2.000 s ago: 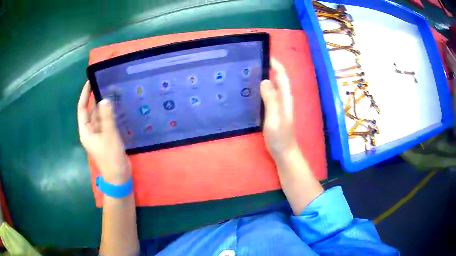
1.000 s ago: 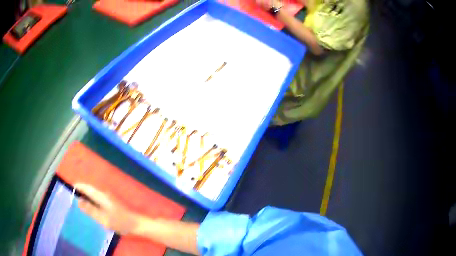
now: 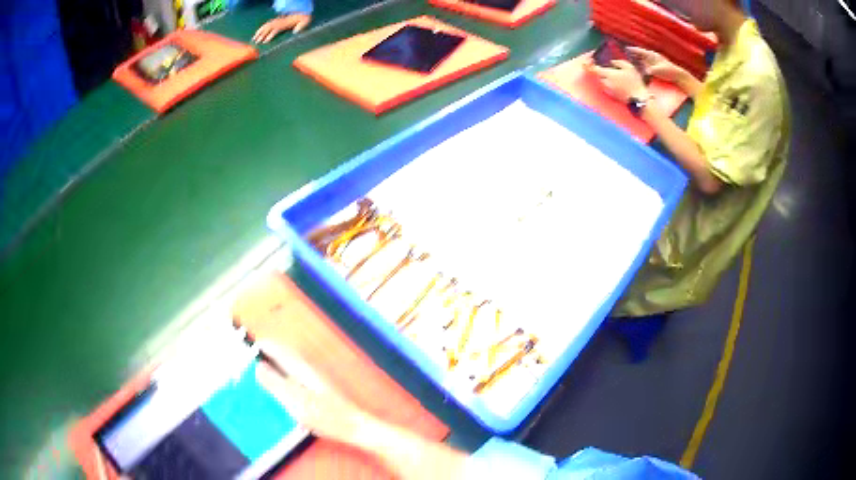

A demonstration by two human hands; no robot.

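The tablet computer lies tilted on a red-orange foam pad at the lower left, cut off by the bottom edge. Its screen shows pale, cyan and dark panels. My right hand is blurred and grips the tablet's right short edge, fingers towards the upper corner. A pale blurred shape at the tablet's lower left may be part of my left hand; I cannot tell its state. The blue tray stands right of the pad, with orange-brown flex cables rowed along its near side on a white liner.
On the green surface, another pad holds a dark tablet; a further pad with a device is at upper left. A person in yellow handles a dark device beyond the tray. Another person's hand rests at the top.
The view has swung right, then partly back and upward, bringing in the tray, neighbours and far pads. The tablet screen changed from an icon page to coloured panels. My right hand stays at its right edge.
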